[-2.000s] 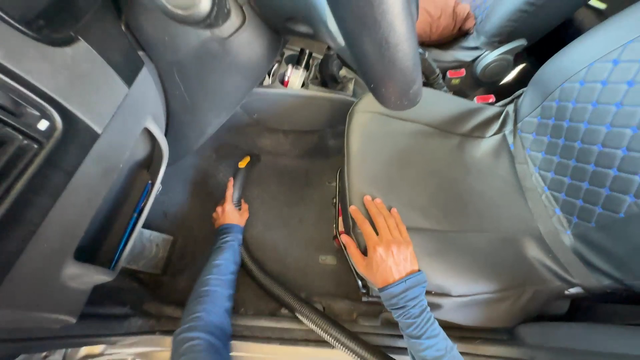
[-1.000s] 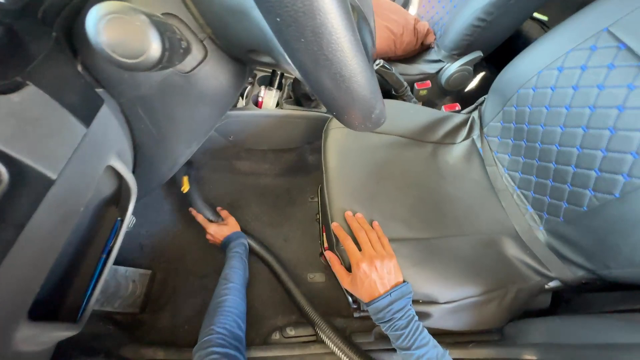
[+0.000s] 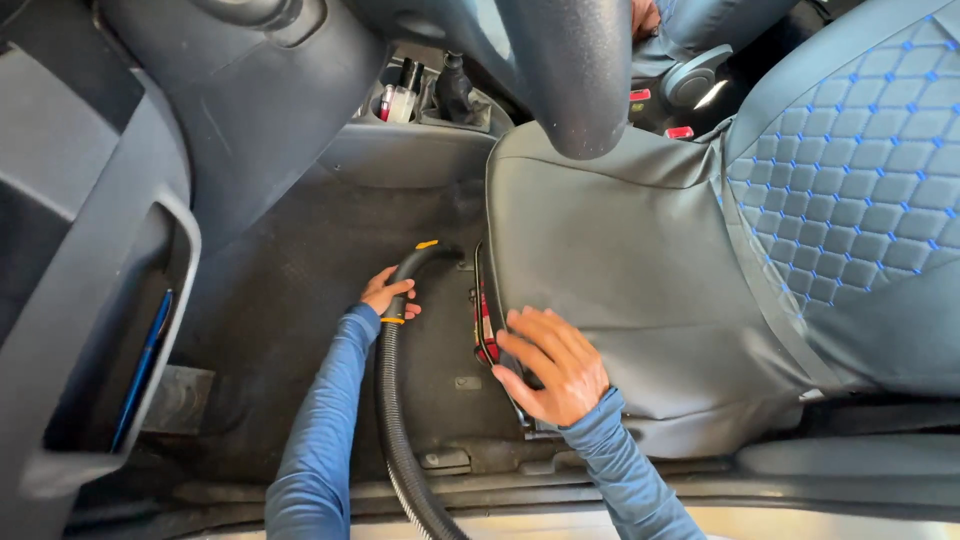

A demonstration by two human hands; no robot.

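My left hand (image 3: 391, 294) is closed around the black curved handle of a vacuum cleaner hose (image 3: 391, 390), above the dark carpeted car floor (image 3: 277, 300). The handle bends to the right, and its far end is close to the front edge of the car seat (image 3: 600, 240). A yellow-orange part shows on the bend and a ring of that colour below my hand. My right hand (image 3: 559, 367), fingers apart, is at the front corner of the grey seat cushion and holds nothing. Beneath the cushion's edge, beside that hand, a red object (image 3: 486, 330) shows.
The steering wheel (image 3: 577, 82) overhangs the seat at the top. At the left is the door pocket (image 3: 180, 232) with a blue pen-like object (image 3: 142, 371). A gear lever (image 3: 454, 86) and small containers (image 3: 401, 101) stand in the console. Another person's hand (image 3: 643, 16) shows beyond.
My left hand has moved right with the vacuum handle, from near the pedal area to near the seat's front edge. My right hand's fingers, earlier flat on the cushion, now look more bent.
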